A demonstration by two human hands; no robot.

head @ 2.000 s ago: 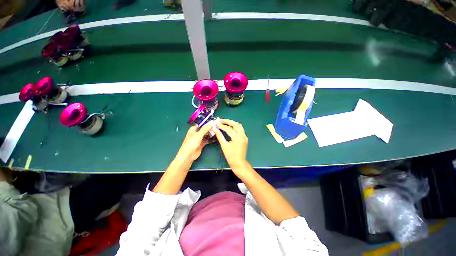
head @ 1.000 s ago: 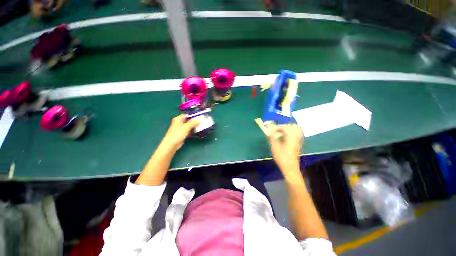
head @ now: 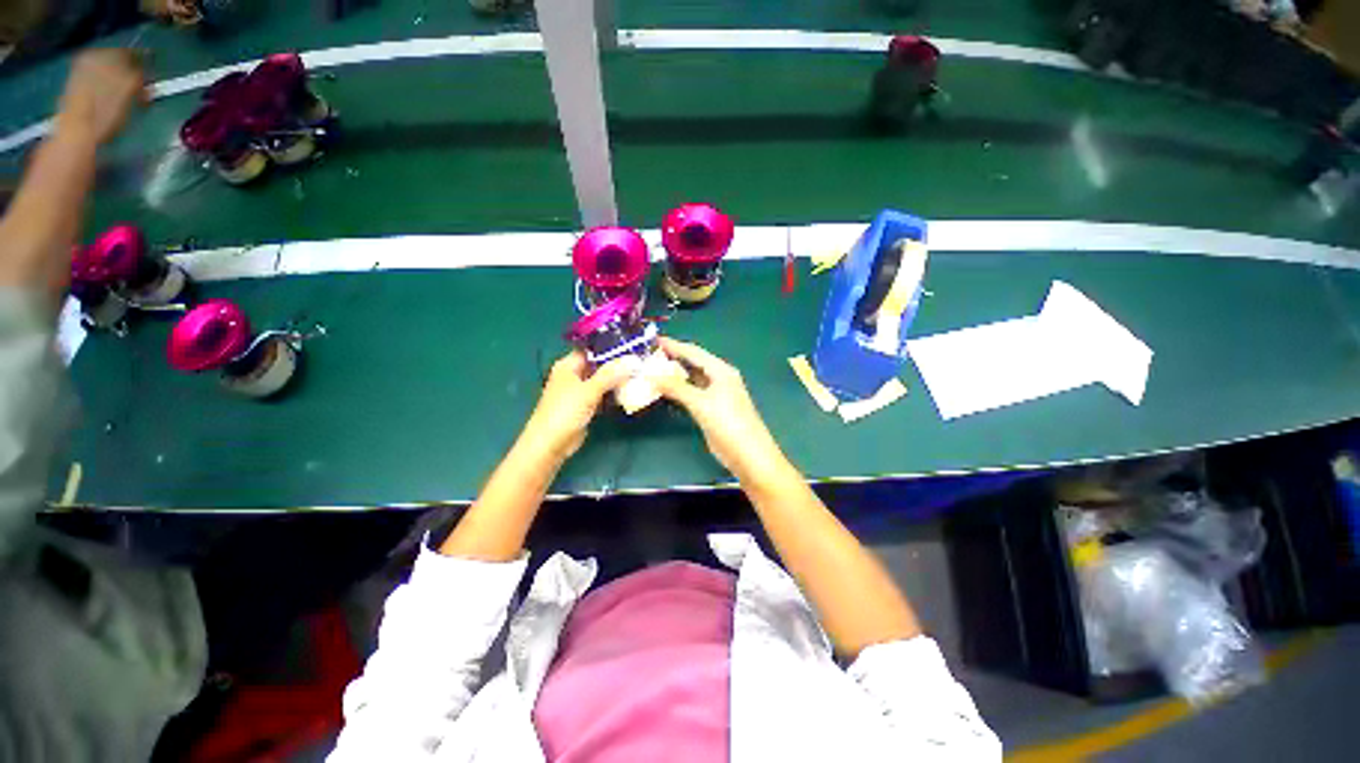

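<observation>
A round unit with a magenta flared top (head: 604,316) and a pale body is held tilted over the green bench near its front edge. My left hand (head: 570,400) grips it from the left. My right hand (head: 707,391) is at its right side, fingertips on the pale body; whether a tape piece is between them is too small to tell. Two more magenta-topped units stand just behind, one close behind (head: 612,260) and one to its right (head: 697,234). The blue tape dispenser (head: 861,346) stands to the right, with cream tape strips (head: 873,401) at its near end.
White folded paper (head: 1029,358) lies right of the dispenser, a thin red-handled tool (head: 791,274) left of it. A grey post (head: 579,119) rises behind. More units (head: 212,337) stand left. Another person's arm (head: 52,179) reaches in at left. A lone unit (head: 911,60) is far back.
My right hand has come back from the tape dispenser to the held unit. The other person's arm has come in at left. A lone unit now shows on the far belt.
</observation>
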